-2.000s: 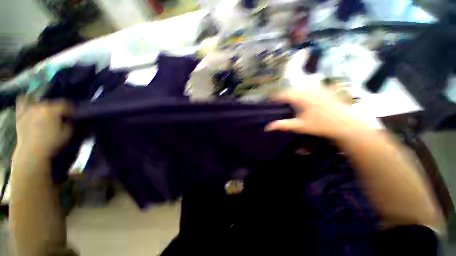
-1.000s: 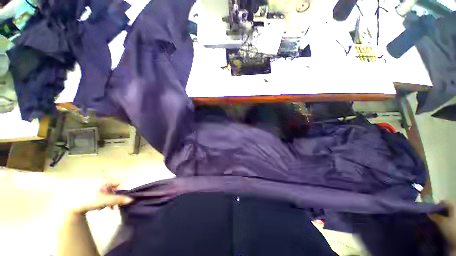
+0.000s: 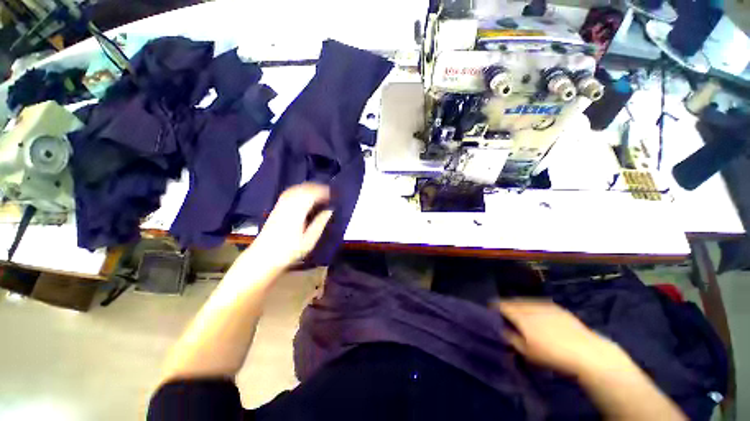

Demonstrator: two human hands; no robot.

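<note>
A dark purple garment piece (image 3: 395,308) lies across my lap, below the table edge. My right hand (image 3: 547,333) is on its right part, slightly blurred, with cloth at the fingers. Another dark purple panel (image 3: 317,123) lies on the table left of the machine and hangs over the front edge. My left hand (image 3: 298,222) is over the lower part of this panel, thumb and fingers bent; whether it pinches the cloth cannot be told. The off-white overlock machine (image 3: 510,94) stands behind, with round knobs in front. No cloth is seen under its presser foot area.
A heap of dark pieces (image 3: 131,148) lies at the left table end, beside a neighbouring sewing machine (image 3: 41,156). A yellowish slotted tray (image 3: 641,185) and a dark thread cone (image 3: 706,166) are on the right. A dark pile (image 3: 650,329) hangs below the table edge, right.
The cloth stretched between both hands is now lower and bunched on my lap. My left hand has let go of it and moved up to the panel. My right hand has moved inward.
</note>
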